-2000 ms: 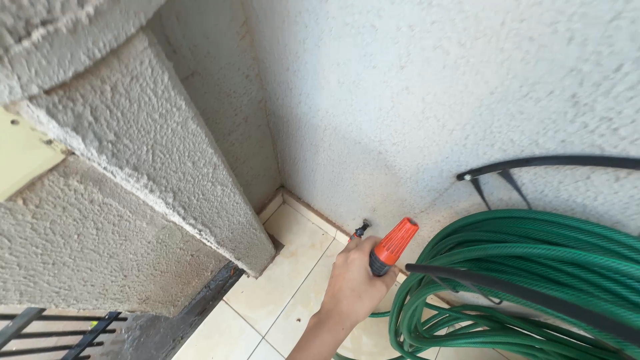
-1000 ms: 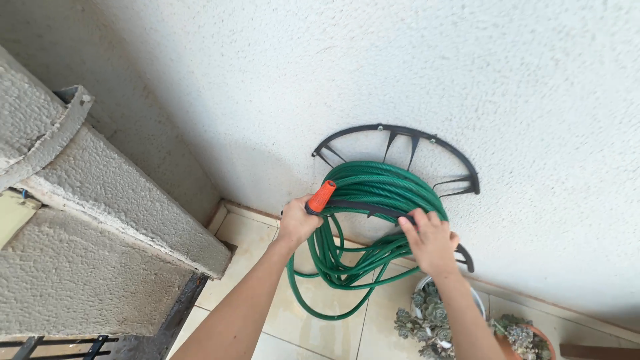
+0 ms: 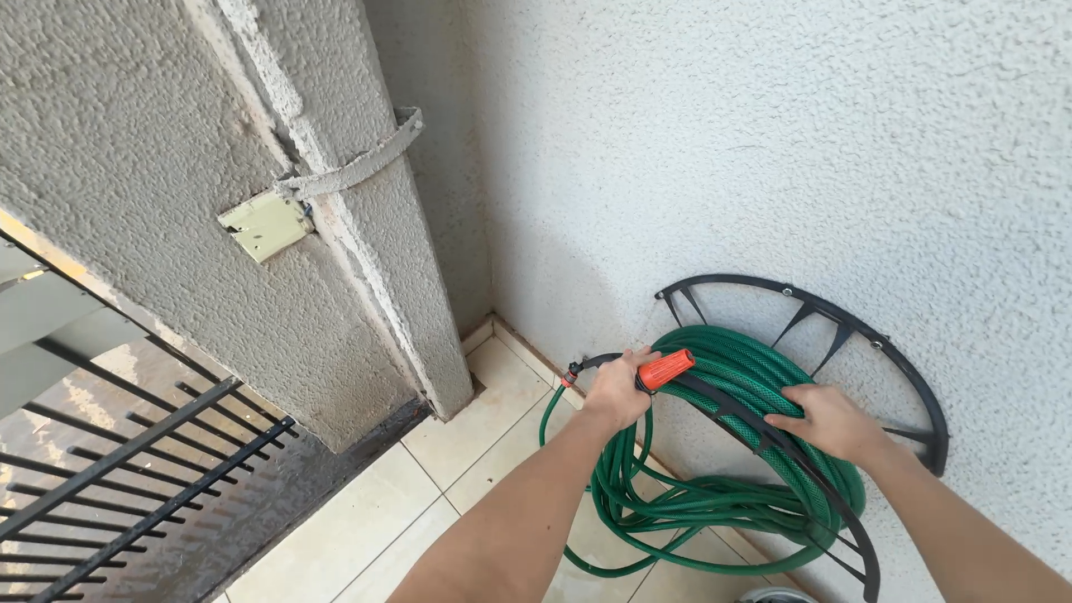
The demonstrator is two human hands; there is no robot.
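Observation:
A coiled green garden hose (image 3: 737, 360) hangs on a black wall-mounted hose holder (image 3: 909, 368), with looser loops drooping below near the tiled floor. My left hand (image 3: 618, 389) grips an orange and black hose nozzle (image 3: 667, 369) at the left end of the holder's front bar. Just left of that hand, a small black and orange hose connector (image 3: 571, 374) joins a green length that hangs down. My right hand (image 3: 829, 421) rests on the right side of the coil, thumb and fingers apart, behind the front bar; whether it grips any hose I cannot tell.
A rough textured wall (image 3: 754, 151) stands behind the holder. On the left are a grey pillar (image 3: 377, 218) with a strap and a pale cover plate (image 3: 268, 226), and a black metal railing (image 3: 151, 469). Light tiles (image 3: 360, 519) cover the floor; a pot rim (image 3: 775, 595) shows at the bottom.
Two seconds ago only my left hand was in view, with the nozzle; my right hand has since come in at the coil. My left hand still holds the nozzle. The view has shifted.

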